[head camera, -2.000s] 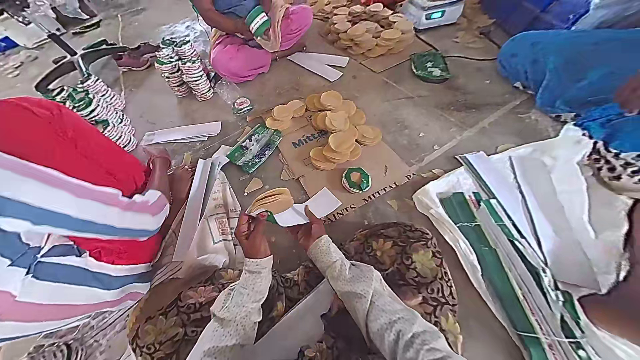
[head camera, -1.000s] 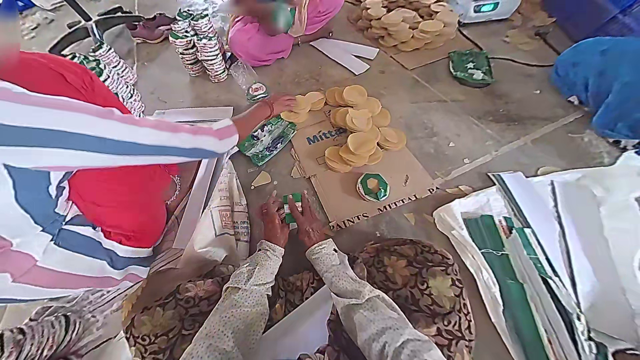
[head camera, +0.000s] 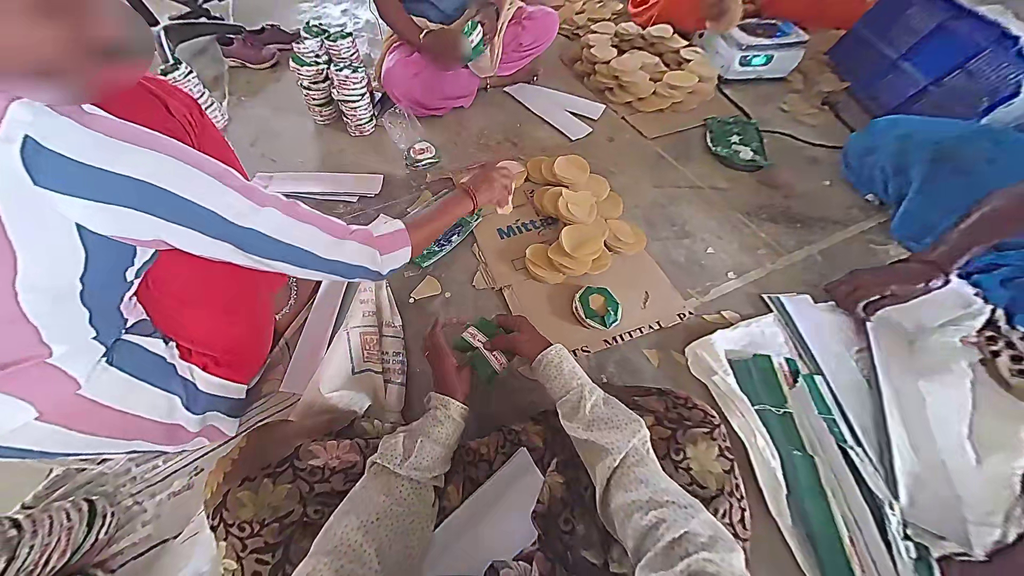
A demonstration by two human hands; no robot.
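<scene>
My right hand (head camera: pixel 522 339) grips a small packet wrapped in green and white printed paper (head camera: pixel 485 346), tilted on its edge above the floor. My left hand (head camera: pixel 448 364) is at the packet's left side, palm turned toward it with the fingers raised; whether it touches the packet is unclear. Just beyond, a green and white wrapped ring-shaped packet (head camera: pixel 598 308) lies on a flattened cardboard sheet (head camera: pixel 640 292). Stacks of thin round tan discs (head camera: pixel 578 240) rest on the same cardboard. A white paper sheet (head camera: pixel 490 512) lies across my lap.
At left, a co-worker's striped sleeve (head camera: pixel 240 192) and hand (head camera: pixel 490 186) reach to the discs. Green and white paper strips (head camera: pixel 788 432) lie at right beside another person's hand (head camera: pixel 888 284). Stacked wrapped packets (head camera: pixel 332 76) and a digital scale (head camera: pixel 756 52) stand farther back.
The white strip and tan discs in my hands two seconds ago no longer show; a wrapped packet is there. My left hand has come away from its earlier place against the packet. The co-worker's arm has reached in.
</scene>
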